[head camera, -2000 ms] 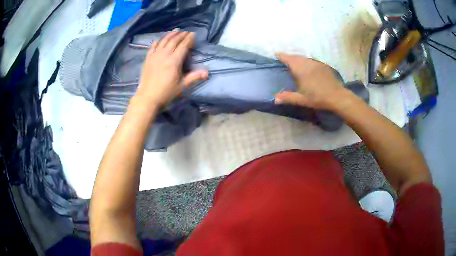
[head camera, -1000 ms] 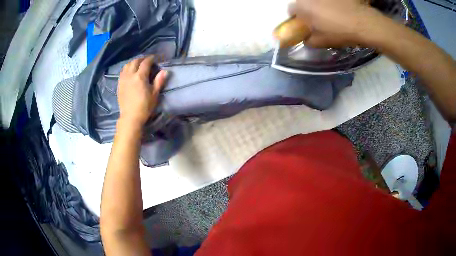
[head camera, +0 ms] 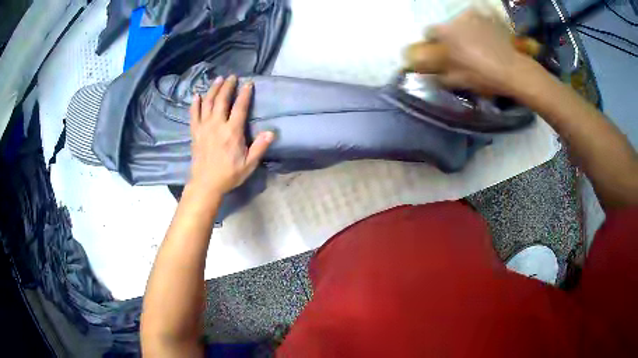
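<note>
A shiny grey sleeve or leg panel is pulled lengthwise over the sleeve board, whose striped end shows at the left. A dark seam runs along it. The rest of the garment lies bunched at the upper left. My left hand rests flat on the panel's left part, fingers spread. My right hand grips the wooden handle of the steam iron. The iron's pointed front lies over the panel's right part, tip to the left.
The white pressing table cover lies under the board. A blue piece shows at the upper left. A dark garment pile hangs at the left edge. Black cords run at the upper right. A white round object is below on the speckled floor.
My right hand left the panel and took hold of the iron, which moved from the table's right side onto the panel. The seam lies straighter. My left hand has shifted slightly right since one second ago.
</note>
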